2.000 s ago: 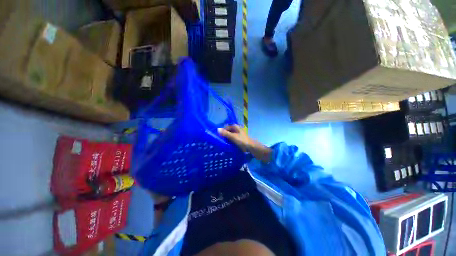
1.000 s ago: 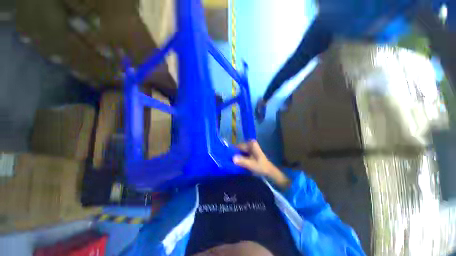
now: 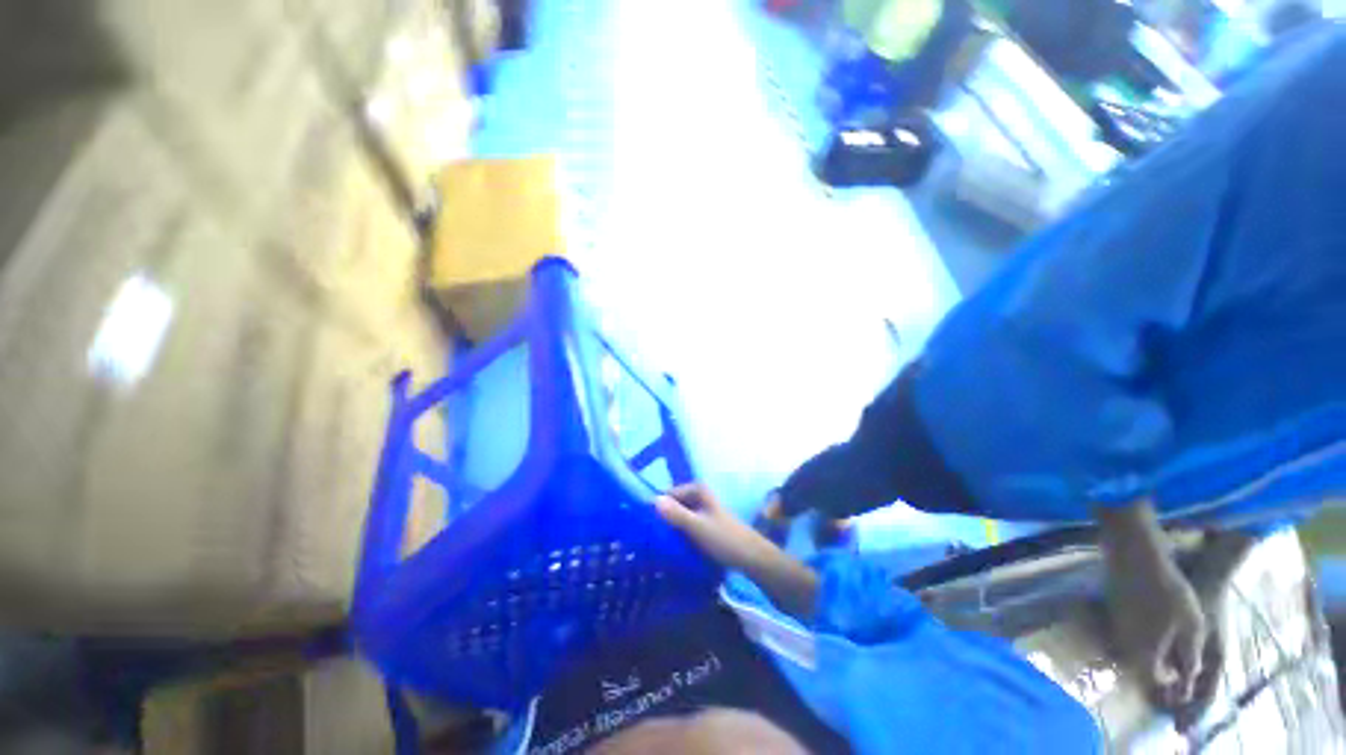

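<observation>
A bright blue plastic stool [image 3: 554, 568] is held in front of my body, its perforated square seat toward me and its legs pointing away up the aisle. My right hand [image 3: 709, 531] grips the right edge of the seat, thumb on top. My left hand is not visible; the stool's left side and my body hide that area. The picture is blurred.
A tall stack of brown cartons [image 3: 192, 384] lines the left side. A smaller carton [image 3: 499, 221] stands ahead. A person in a blue smock [image 3: 1122, 310] is close on the right, beside a film-wrapped carton [image 3: 1269, 649]. The aisle floor [image 3: 709, 221] glares brightly.
The view has moved along the aisle past the cartons. The person in blue is much nearer on the right. The stool has tilted, so its perforated seat shows again; my right hand still grips it.
</observation>
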